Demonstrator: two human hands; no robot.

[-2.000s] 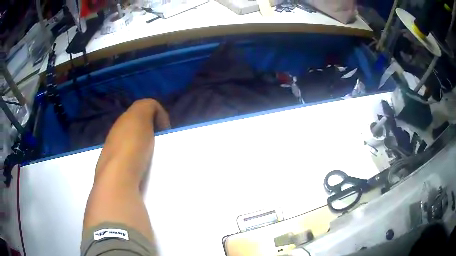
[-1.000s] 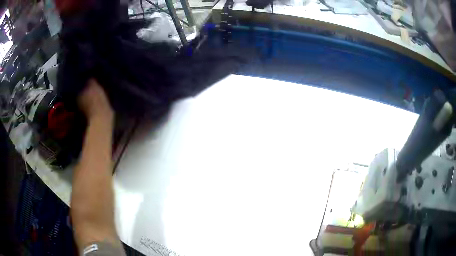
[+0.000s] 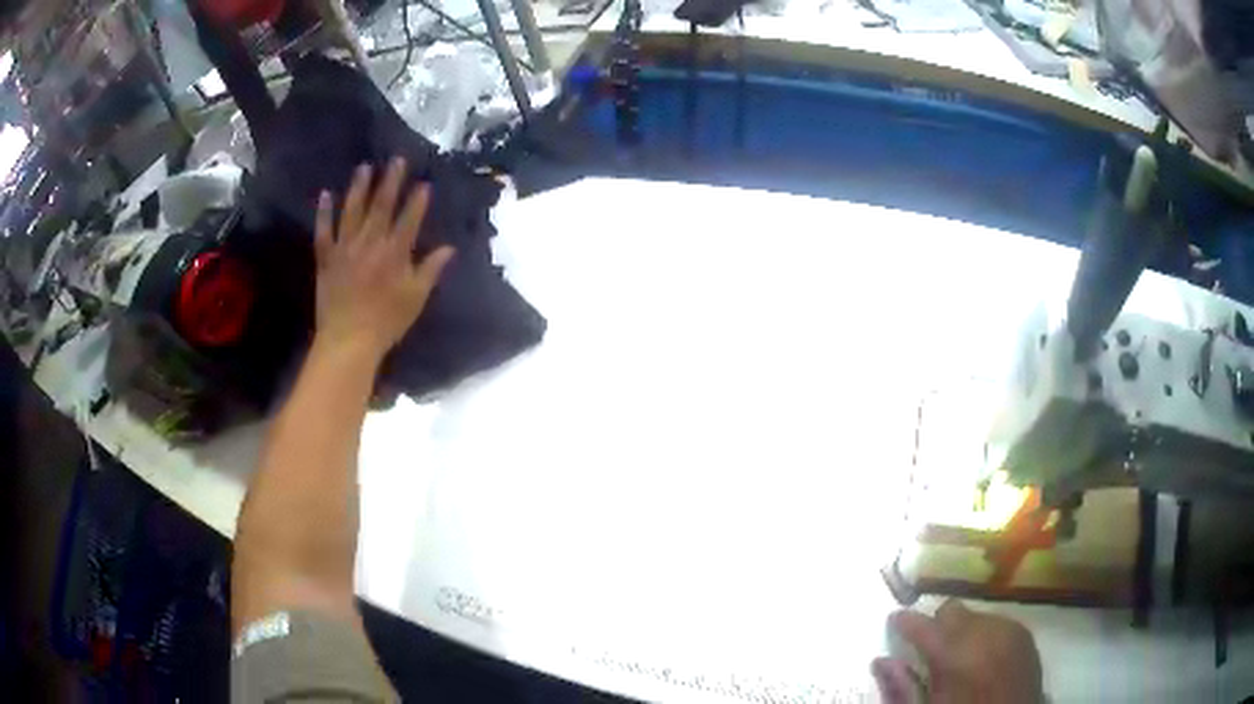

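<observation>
A dark, crumpled garment piece lies at the left end of the white tabletop, beside and partly over a black housing with a red disc. My left hand rests flat on it with fingers spread, not gripping. My right hand is at the bottom right, cut off by the lower edge. Its fingers look bent, but I cannot tell whether it holds anything. It is just below the sewing machine's needle area, which glows yellow beside orange-red tape.
The grey-white machine head stands at the right. A blue cloth trough runs along the far table edge. The red disc is at the left end. A dark blue basket is below left. Ruler markings line the near edge.
The garment piece has come from the trough to the table's left end and now lies lower and more bunched. My left hand has opened on it. My right hand has entered at the bottom right.
</observation>
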